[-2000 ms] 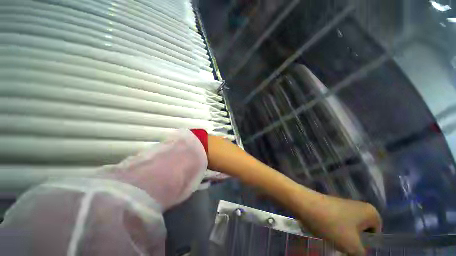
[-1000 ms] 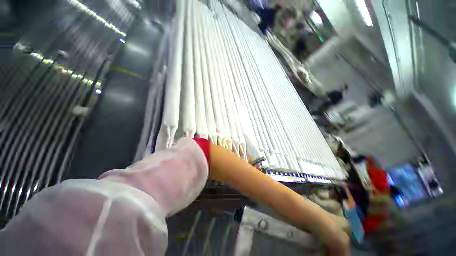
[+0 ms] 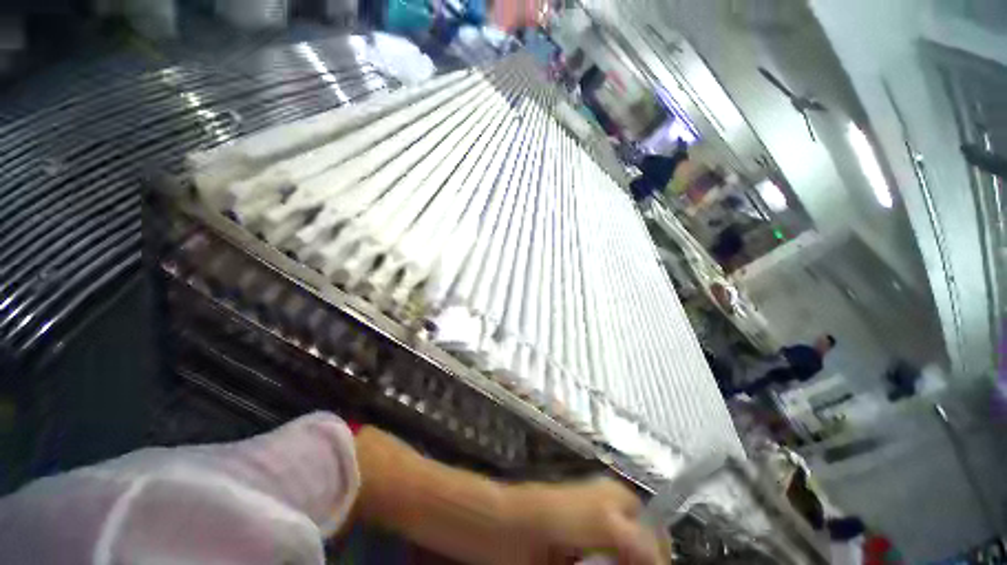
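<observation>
My left hand (image 3: 591,523) is bare, blurred and partly cut off by the bottom edge. Its fingers are curled beside the pale edge of a bin (image 3: 690,486) with shiny metal fittings (image 3: 718,528) in it. Whether the fingers grip anything is hidden. White-covered tubes (image 3: 552,243) lie in a wide, close row beyond the arm, their ends along a metal edge (image 3: 364,315). My right hand is not in view.
Bare shiny tubes (image 3: 66,199) lie at the left. A lower row of metal tube ends (image 3: 442,414) shows under the white ones. A person in dark clothes (image 3: 801,362) is in the grey aisle at the right. Other people and work places are further back.
The view has swung from the white tubes and dark floor to the tube ends and workshop. My left hand now shows lower, left of its earlier place, beside the bin of fittings.
</observation>
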